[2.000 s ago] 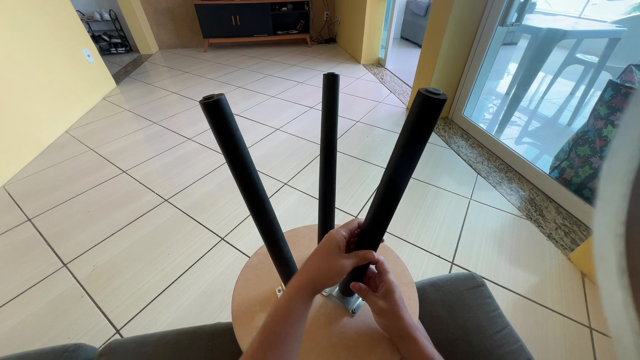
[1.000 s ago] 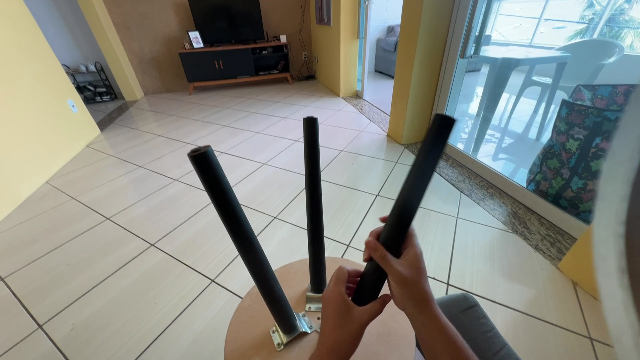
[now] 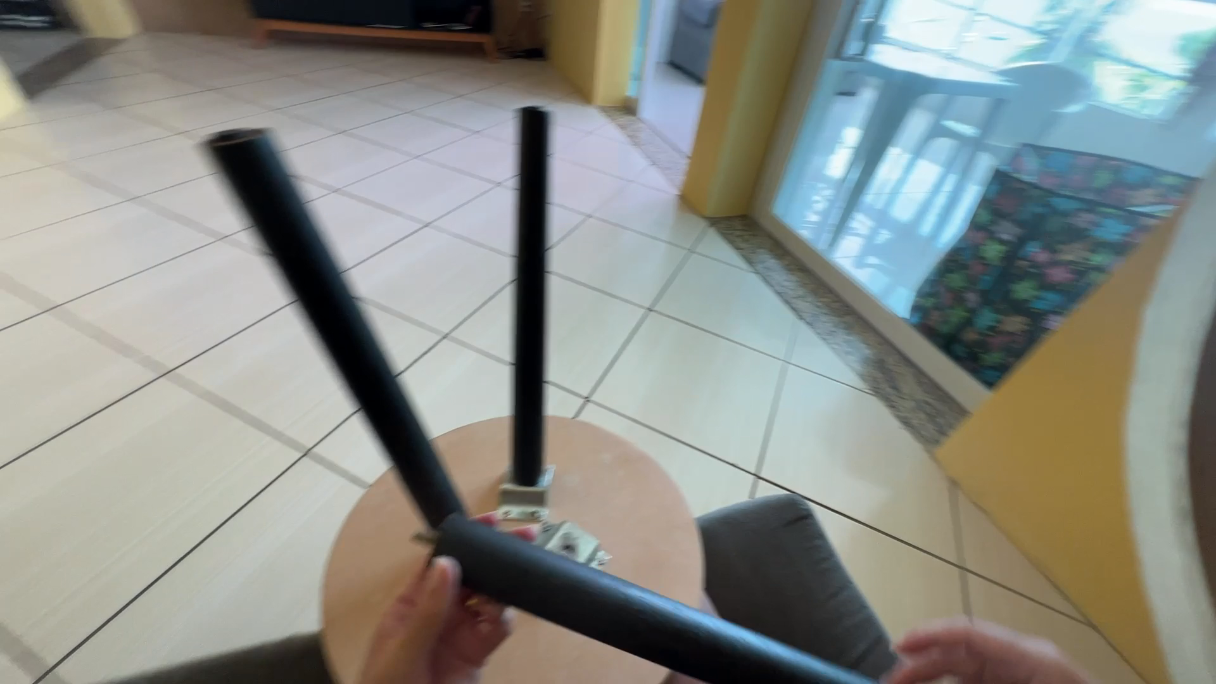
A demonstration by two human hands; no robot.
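A loose black cylindrical leg [image 3: 646, 603] lies slanted across the front of a round wooden board [image 3: 380, 560]. My left hand [image 3: 437, 617] holds its upper left end between thumb and fingers. My right hand [image 3: 978, 655], blurred at the lower right edge, is at the leg's other end; whether it grips is unclear. Two more black legs, one leaning left [image 3: 332, 313] and one nearly upright [image 3: 530, 294], rise from the board. A metal bracket [image 3: 522, 499] sits at the upright leg's foot, and another bracket [image 3: 572, 544], without a leg, is beside it.
The person's legs in grey trousers [image 3: 788, 570] are under the board. Tiled floor [image 3: 665, 380] spreads ahead. A sliding glass door [image 3: 855, 171] and a floral-patterned fabric item [image 3: 1035, 256] are at the right, a low cabinet [image 3: 370, 19] at the far back.
The right-hand leg stood in its bracket area two seconds ago; it has come away and tipped down to the right. My right hand has moved right, towards the leg's far end.
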